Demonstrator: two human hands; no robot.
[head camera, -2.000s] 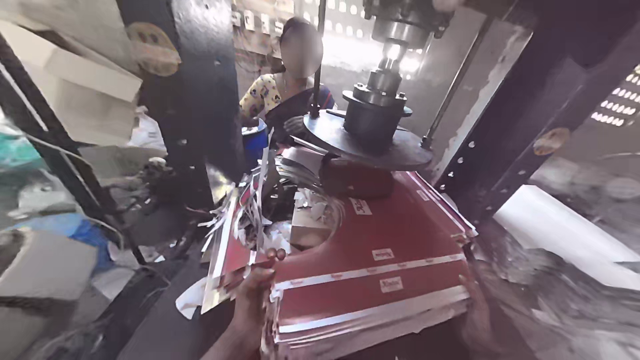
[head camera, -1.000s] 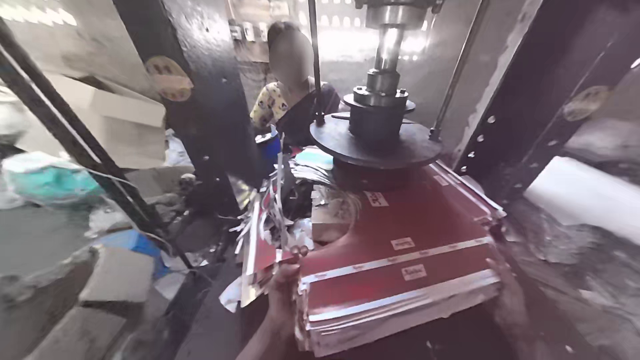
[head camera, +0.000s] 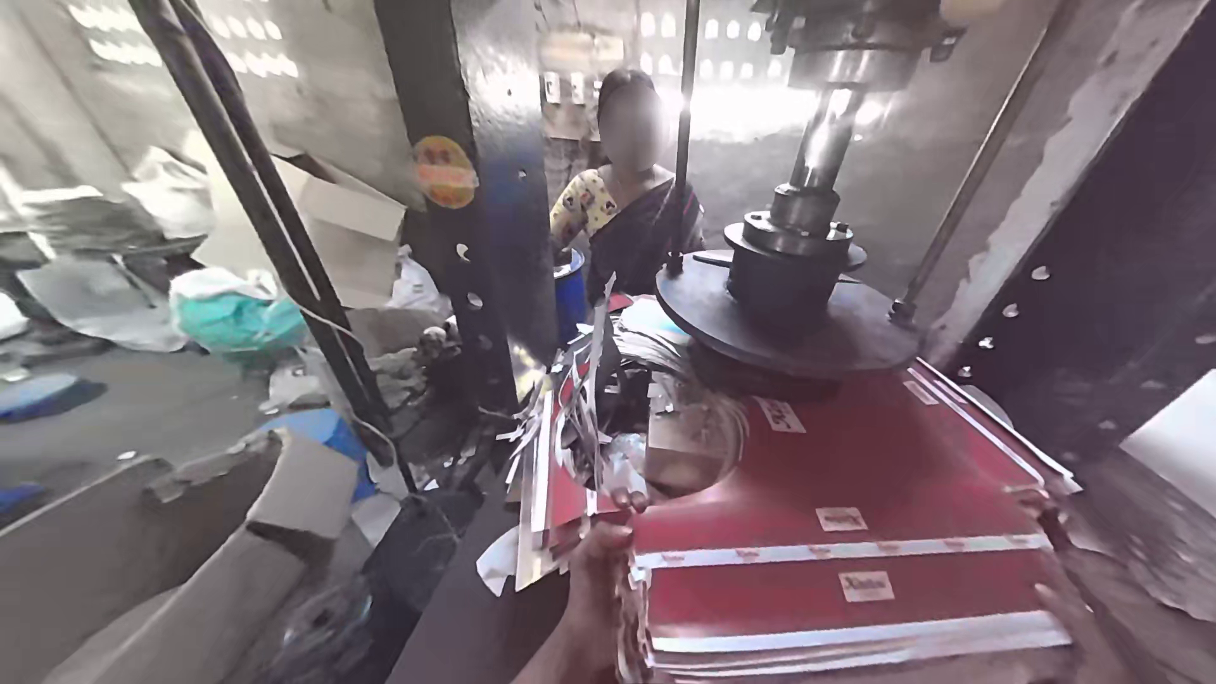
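Observation:
A thick stack of red printed sheets (head camera: 855, 475) lies under the round metal plate of a press (head camera: 788, 313). Its left part has a large round cut-out, with loose paper strips (head camera: 594, 380) around it. My left hand (head camera: 598, 570) grips the stack's near left edge, fingertips on top beside the cut-out. At the right edge is my right hand (head camera: 1064, 579), blurred, its fingers against the sheets. The plate hangs over the far part of the stack and hides some of it; I cannot tell whether it touches the paper.
Dark steel columns (head camera: 475, 190) and thin rods frame the press. Beyond it a person (head camera: 627, 190) stands by a blue drum (head camera: 570, 290). At left are cardboard boxes (head camera: 332, 228), a teal plastic bag (head camera: 233, 318) and an open carton (head camera: 190, 532) near the floor.
The view has swung left. Both hands stay on the edges of the red stack; more of the round cut-out shows beside the press plate than two seconds ago.

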